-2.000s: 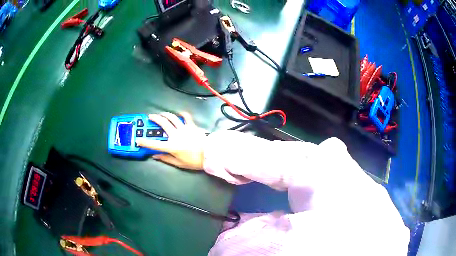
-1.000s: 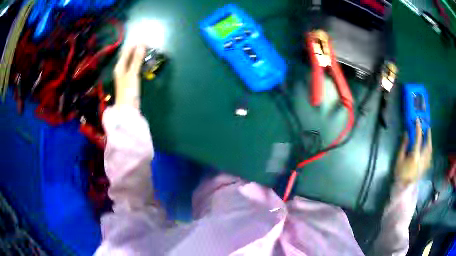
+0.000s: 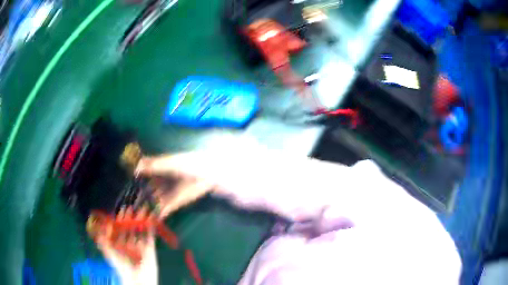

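The frame is blurred. My left hand (image 3: pixel 133 245) is closed around a red clamp (image 3: pixel 125 224) whose jaws are at the lower end of the near black test box (image 3: pixel 100 167). My right hand (image 3: pixel 170 186) is closed at the dark handles of the black clamp, beside its brass-coloured jaws (image 3: pixel 131 155) at the box's upper end; its fingers partly hide the handles. Red digits glow on the voltage display (image 3: pixel 72 157). A blue battery tester (image 3: pixel 214 103) lies on the green mat above my right forearm, untouched.
Another red clamp (image 3: pixel 273 44) is at the far test box (image 3: pixel 239 16). A black tray (image 3: pixel 426 53) with white paper stands at the right, with red leads and a blue tester (image 3: pixel 454 131) beyond it. Part of another blue item (image 3: pixel 94 273) shows at the bottom left.
The view has swung away from the blue bin. My right hand has left a blue tester, and my left hand has left the small yellow-and-black part; both are now at the test box clamps.
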